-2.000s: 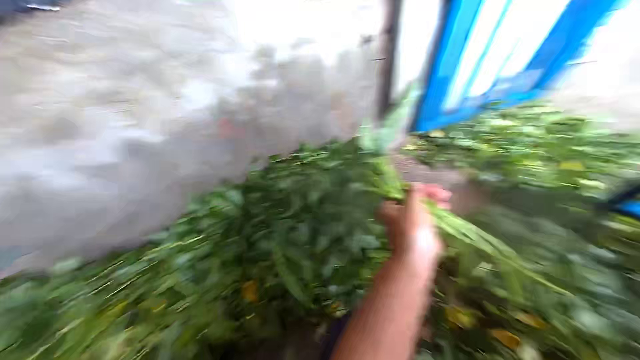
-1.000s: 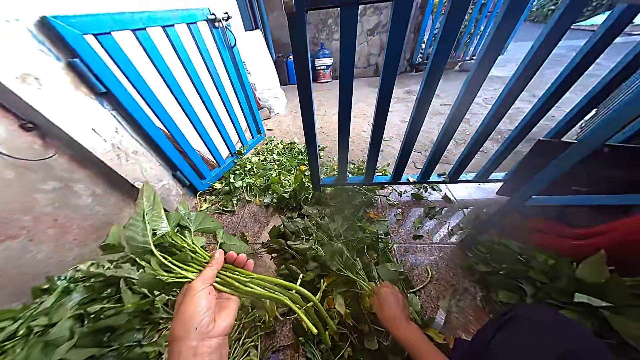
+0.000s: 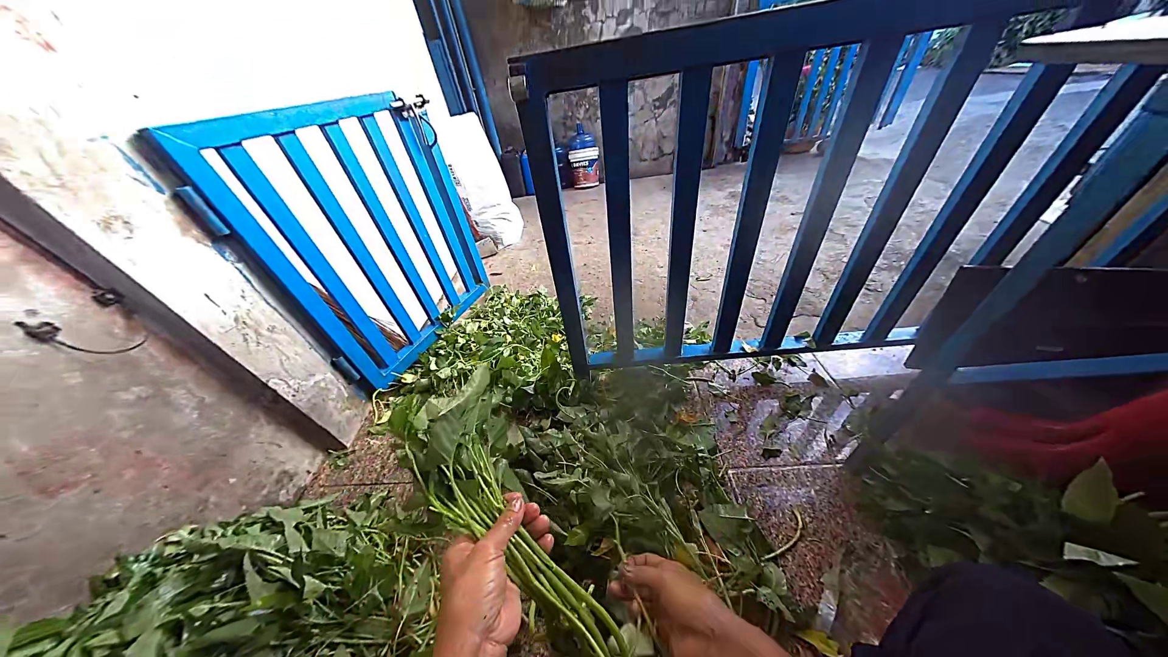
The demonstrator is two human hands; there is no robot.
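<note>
My left hand [image 3: 488, 579] grips a bunch of long green leafy stems [image 3: 547, 570], its leaves pointing up and away and its cut ends toward the bottom. To the right of the bunch, my right hand [image 3: 662, 593] is low over the leaf pile, with thumb and fingers pinched on a thin stem [image 3: 620, 538]. Loose greens [image 3: 602, 465] lie on the speckled tile floor beyond both hands. A denser heap of dark leaves [image 3: 246, 584] is at the lower left.
A blue metal gate leaf [image 3: 310, 237] stands against the left wall; another blue barred gate [image 3: 712, 210] crosses ahead. More leaves [image 3: 958, 520] lie at the right, near red cloth [image 3: 1077, 433] and a dark-clothed knee [image 3: 985, 616]. A plastic bucket [image 3: 584, 164] stands beyond the gate.
Since one second ago, the bunch in my left hand has turned so its leaves point farther away. My right hand has stayed low over the pile. The view swung widely since two seconds ago.
</note>
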